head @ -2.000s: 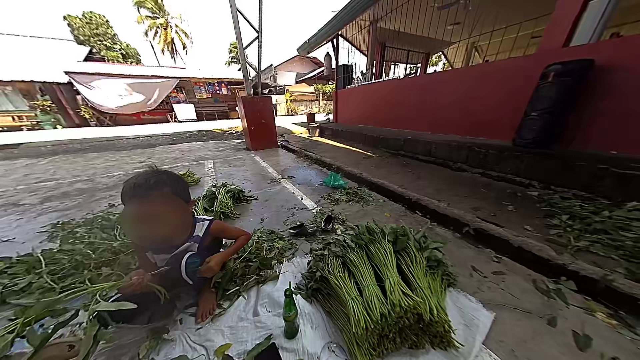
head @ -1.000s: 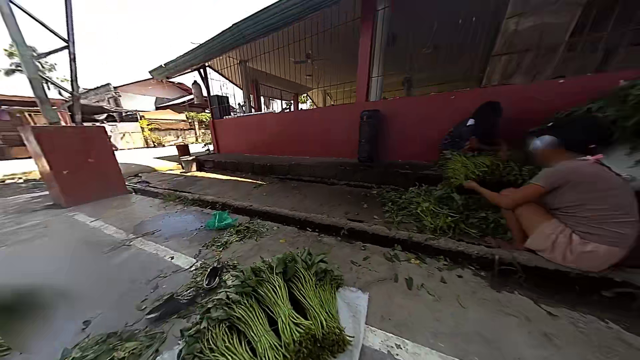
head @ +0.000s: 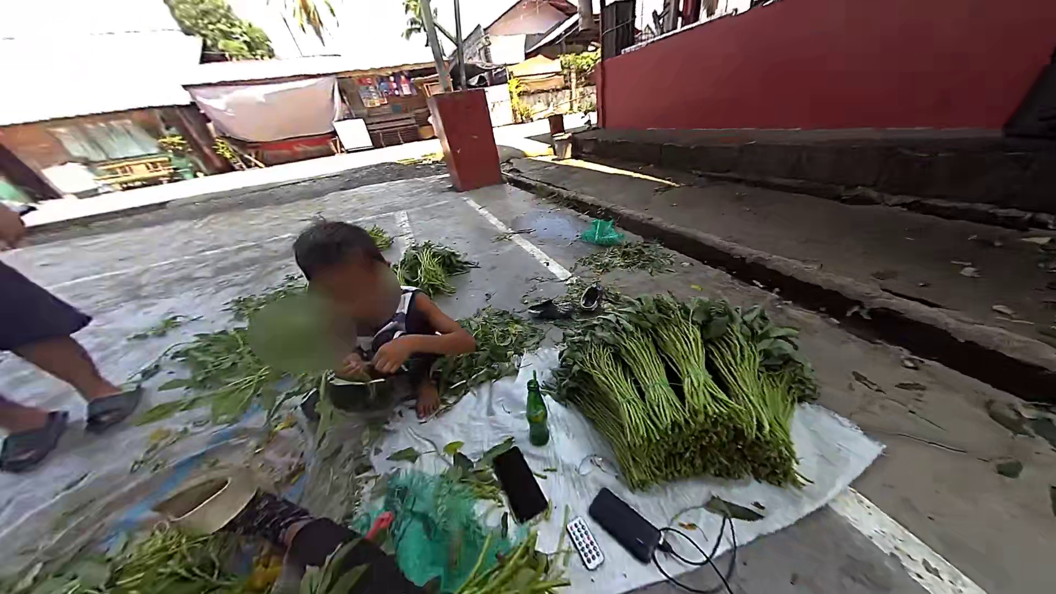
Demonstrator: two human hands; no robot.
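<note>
Neither my left hand nor my right hand can be seen. A dark-clothed limb extends in from the bottom edge towards a beige item, whose kind is unclear. Tied bundles of leafy green stems lie side by side on a white woven sheet. Left of them a green glass bottle stands upright. Nearer are a black phone, a white remote control and a black power bank with a cable. Green netting and loose stems lie at the bottom.
A seated person holds something small among loose greens. Another person's legs are at the left edge. Dark footwear and a green plastic bag lie beyond the bundles. A gutter runs along the right, below a red wall.
The view swings right, then back left and lower. The seated person's head has turned to the side. Another person's legs now show at the left edge.
</note>
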